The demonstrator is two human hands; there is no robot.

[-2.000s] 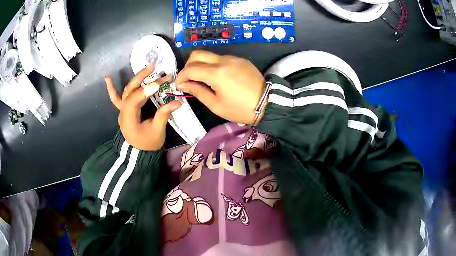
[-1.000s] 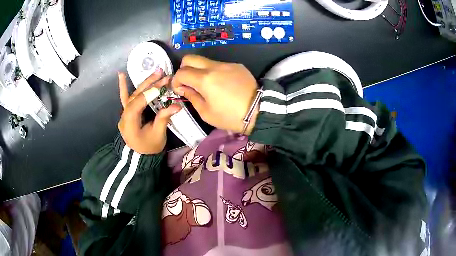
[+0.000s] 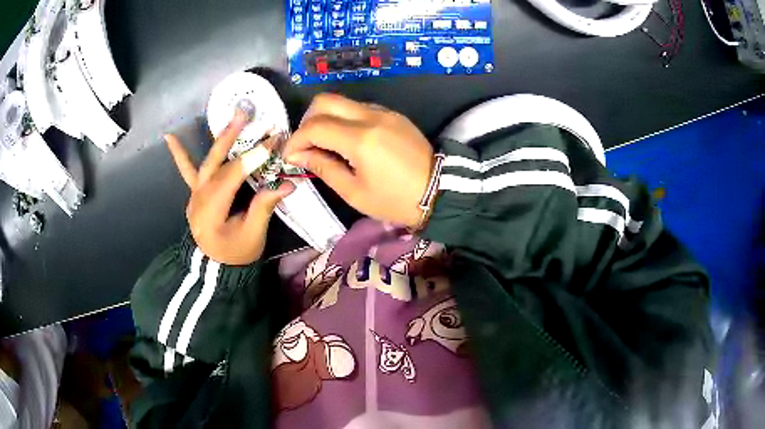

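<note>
A white arm shell (image 3: 308, 216) lies on the black bench, its round end away from me and its narrow end at my shirt. A small green circuit board (image 3: 271, 172) is over the shell's middle, partly covered by fingers. My left hand (image 3: 225, 205) holds the board between thumb and a finger with a pale wrap, other fingers spread. My right hand (image 3: 365, 159) has thumb and forefinger pinched at the board's right side, by thin red and dark lead wires (image 3: 304, 175). Its fingertips are partly hidden.
A blue test board (image 3: 394, 38) with red parts lies beyond my hands. White shells (image 3: 59, 92) are piled at left, with small loose boards (image 3: 29, 209) near them. A white neckband section (image 3: 524, 109) lies by my right sleeve. Another arc (image 3: 600, 21) and red wires (image 3: 673, 33) are at upper right.
The shell's round end has shifted slightly left. My left hand has moved slightly left and its outer fingers have spread wider. Both hands stay at the small board.
</note>
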